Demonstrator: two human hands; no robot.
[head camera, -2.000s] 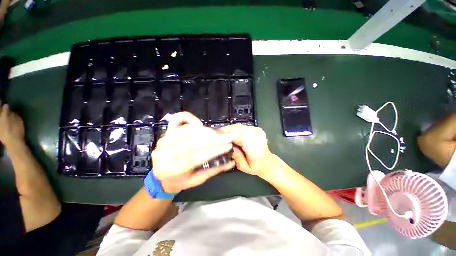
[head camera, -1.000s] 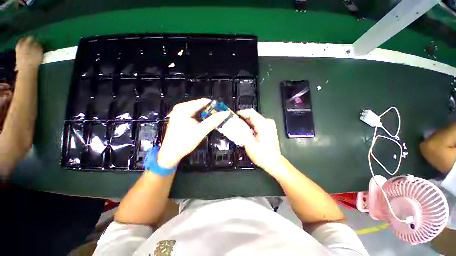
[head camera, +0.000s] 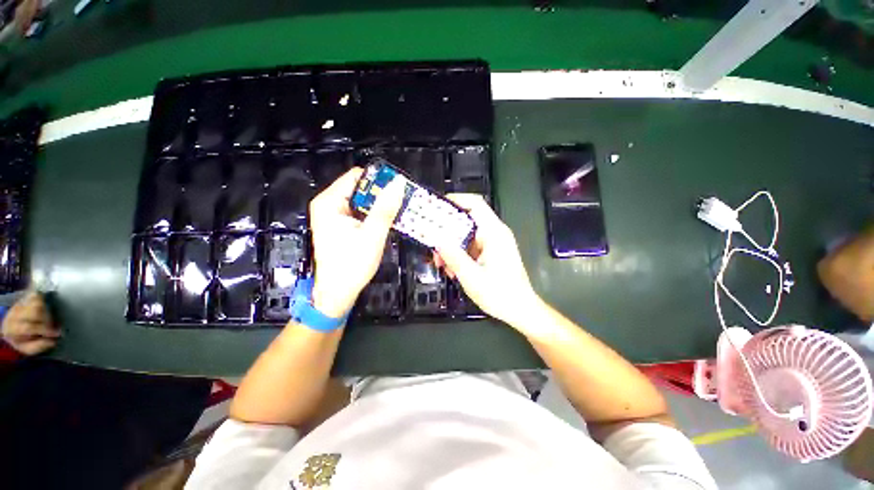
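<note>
A circuit board (head camera: 431, 218), blue at its upper left end and white with small key marks on the rest, is held tilted over the tray. A dark edge shows around it; whether it sits in a housing I cannot tell. My left hand (head camera: 347, 234), with a blue wrist band, grips the blue end, thumb on its face. My right hand (head camera: 494, 258) holds the lower right end. The black blister tray (head camera: 225, 110) lies beneath, with phone housings (head camera: 281, 268) in some pockets of the front and middle rows.
A smartphone (head camera: 575, 201) lies right of the tray. Further right are a white charger with cable (head camera: 717, 214) and a pink fan (head camera: 800, 392). Another person's hand (head camera: 31, 323) is at the left edge, an arm (head camera: 851, 273) at the right. A white rail (head camera: 575, 86) runs behind.
My hands have opened out from around the part, and the board's keypad face now shows, turned up. The other person's hand at the left has moved down towards the front edge.
</note>
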